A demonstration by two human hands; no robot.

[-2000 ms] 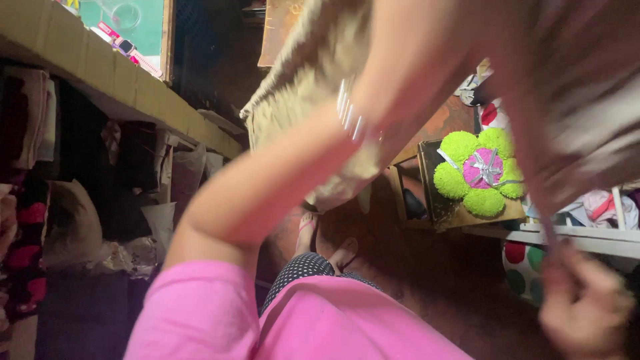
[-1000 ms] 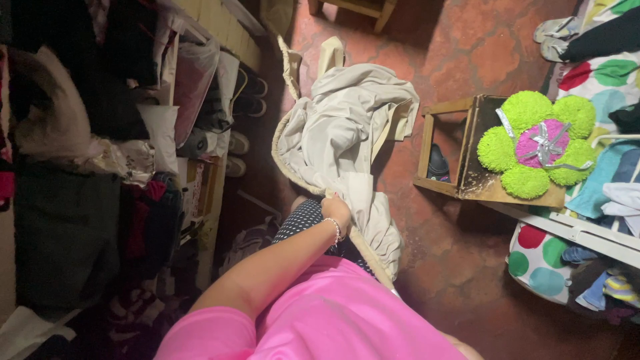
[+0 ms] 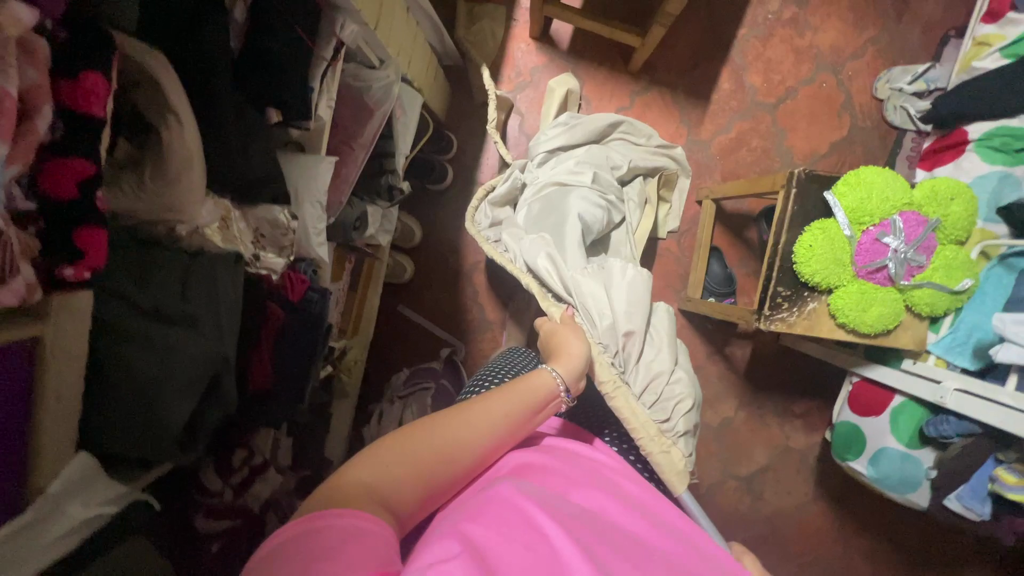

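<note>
My left hand (image 3: 563, 347), with a beaded bracelet at its wrist, is closed around the gathered edge of a large cream cloth (image 3: 596, 200). The cloth hangs bunched in front of me, over the tiled floor. Its gathered edge runs diagonally down to the lower right, where a pale rod (image 3: 702, 518) comes out of the end. Only a small part of my right hand (image 3: 748, 558) shows at the bottom edge, beside the rod's lower end; its fingers are mostly out of view.
At right a wooden stool (image 3: 848, 330) on its side bears a green and pink flower-shaped cushion (image 3: 894, 248). A white metal frame (image 3: 952, 392) and dotted fabric lie beyond it. Shelves with clothes (image 3: 160, 344) and shoes (image 3: 404, 248) line the left. Another wooden stool (image 3: 596, 24) stands at the top.
Two seconds ago the cloth was raised high at the right, with both arms in motion; it now hangs low in front of me. My right hand has dropped to the bottom edge of the view.
</note>
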